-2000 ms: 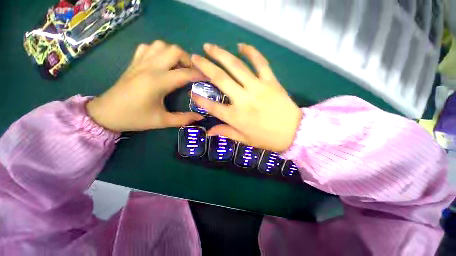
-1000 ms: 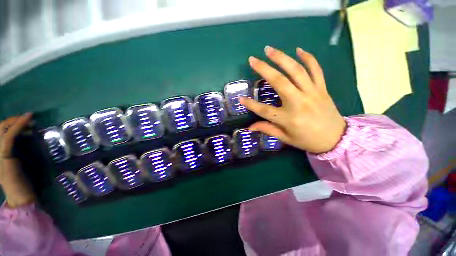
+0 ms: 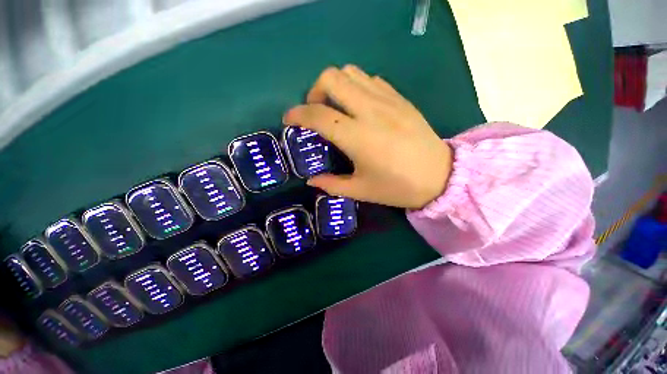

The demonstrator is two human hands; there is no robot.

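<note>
Watch heads with lit screens showing pale lines of text lie in two rows on the green mat [image 3: 409, 252]. My right hand [image 3: 377, 139] is at the right end of the far row, its thumb and a finger at the edges of the last watch head [image 3: 310, 151], which lies in line with the row. The near row ends at a watch head [image 3: 337, 216] below my thumb. A black strip shows between and under the rows. My left hand [image 3: 10, 342] is mostly cut off at the lower left edge, dark and blurred; its fingers cannot be made out.
A white tray rim [image 3: 139, 62] curves along the far left side. Yellow paper sheets [image 3: 515, 62] lie at the far right of the mat, with a small clear slim item [image 3: 420, 16] beside them. A blue object [image 3: 643, 241] is beyond the bench at right.
The view has shifted right, so the rows sit further left in it. My right hand has closed in around the far row's end watch head. My left hand has mostly left the picture.
</note>
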